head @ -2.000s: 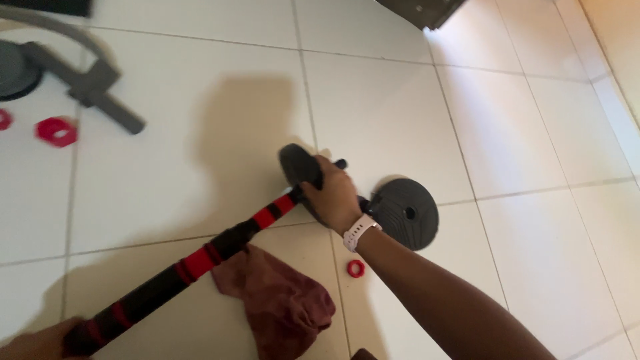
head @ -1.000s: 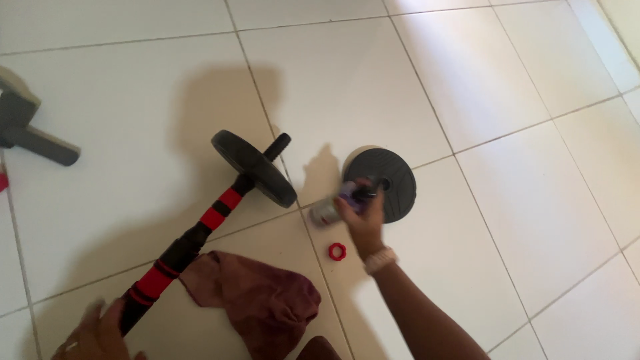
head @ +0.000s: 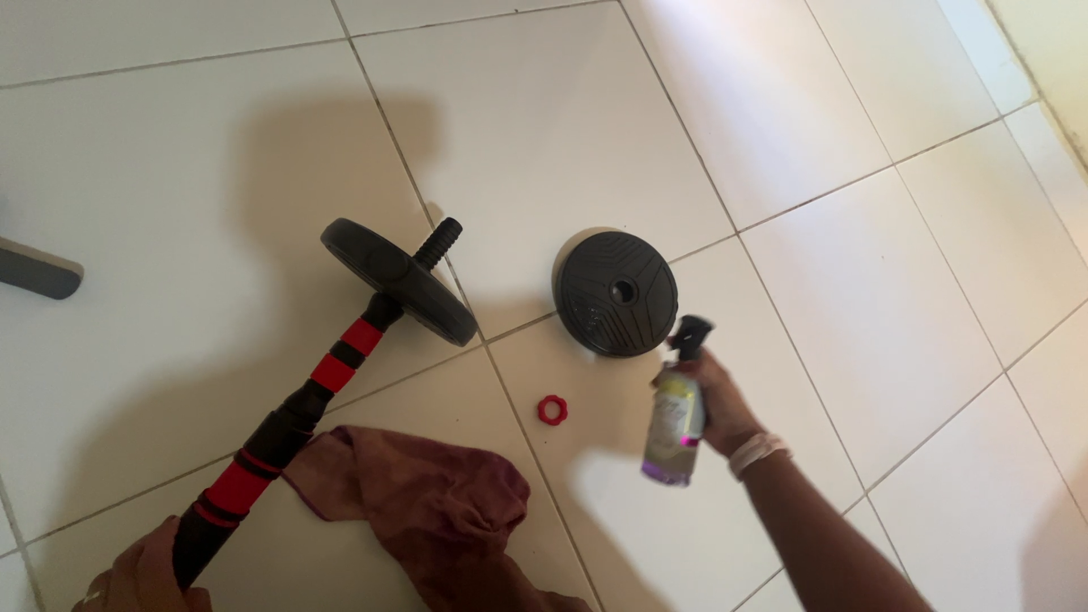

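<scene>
My right hand (head: 721, 398) is closed around a spray bottle (head: 674, 425) with a black trigger head and a label, just below right of a loose black weight plate (head: 616, 293). At the lower left my left hand (head: 144, 574) grips the near end of a black and red dumbbell bar (head: 240, 486). A black plate (head: 399, 280) is on the bar's far end, with the threaded tip sticking out past it. A red star-shaped collar nut (head: 552, 410) lies on the floor below the loose plate.
A crumpled maroon cloth (head: 442, 501) lies beside the bar at the bottom. The end of a dark grey bar-like part (head: 38, 270) shows at the left edge. White floor tiles (head: 544, 127) run up to a wall base at the upper right.
My right hand was on the bar's plate two seconds ago; it let go and took hold of the spray bottle by the loose plate. The bottle has since moved away from that plate, down and right.
</scene>
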